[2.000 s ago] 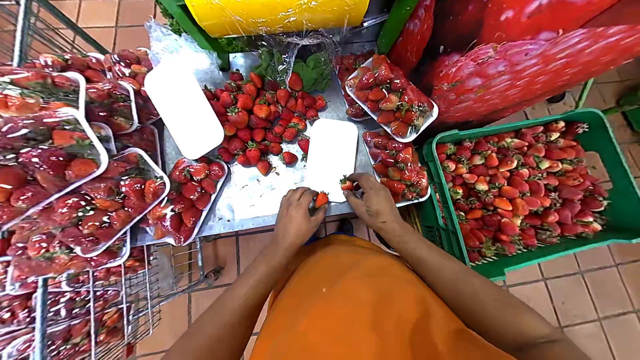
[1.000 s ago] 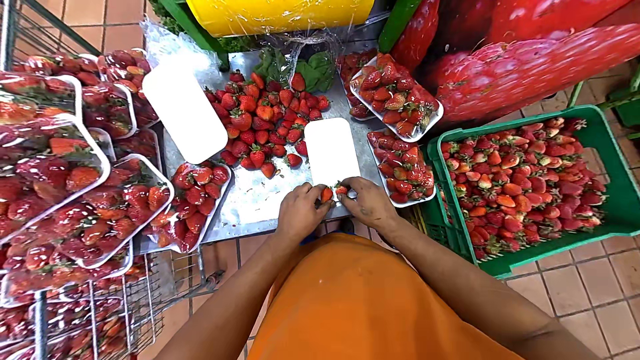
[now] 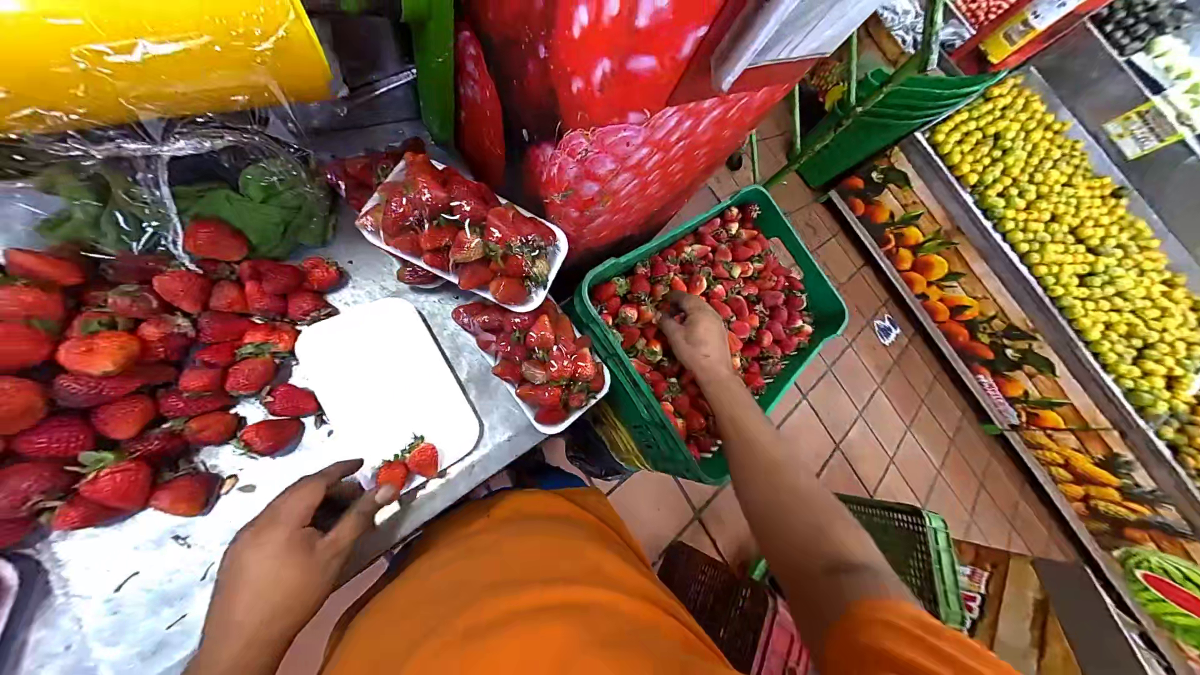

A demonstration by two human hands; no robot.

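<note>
My left hand (image 3: 298, 548) rests near the table's front edge with thumb and fingers apart, just left of a white foam tray (image 3: 389, 375). Several strawberries (image 3: 408, 464) lie at that tray's near end, close to the thumb. Over on the right, my right hand (image 3: 694, 328) reaches into a green plastic crate (image 3: 816, 328) of loose strawberries (image 3: 750, 281); its fingertips touch the fruit, and whether they grip a berry is unclear. Left of the foam tray spreads a pile of strawberries (image 3: 187, 375). Two wrapped trays of strawberries (image 3: 459, 230) (image 3: 539, 361) sit on its right.
The metal table (image 3: 122, 600) has a film-wrapped bunch of leafy greens (image 3: 272, 202) at its back. Above that is a yellow panel (image 3: 159, 56). Produce bins with yellow fruit (image 3: 1059, 216) line the right side. Another green crate (image 3: 900, 544) stands on the tiled floor.
My right hand has left the foam tray and moved right into the crate. My left hand has stayed by the tray, where strawberries now lie at the near end. The view has swung right.
</note>
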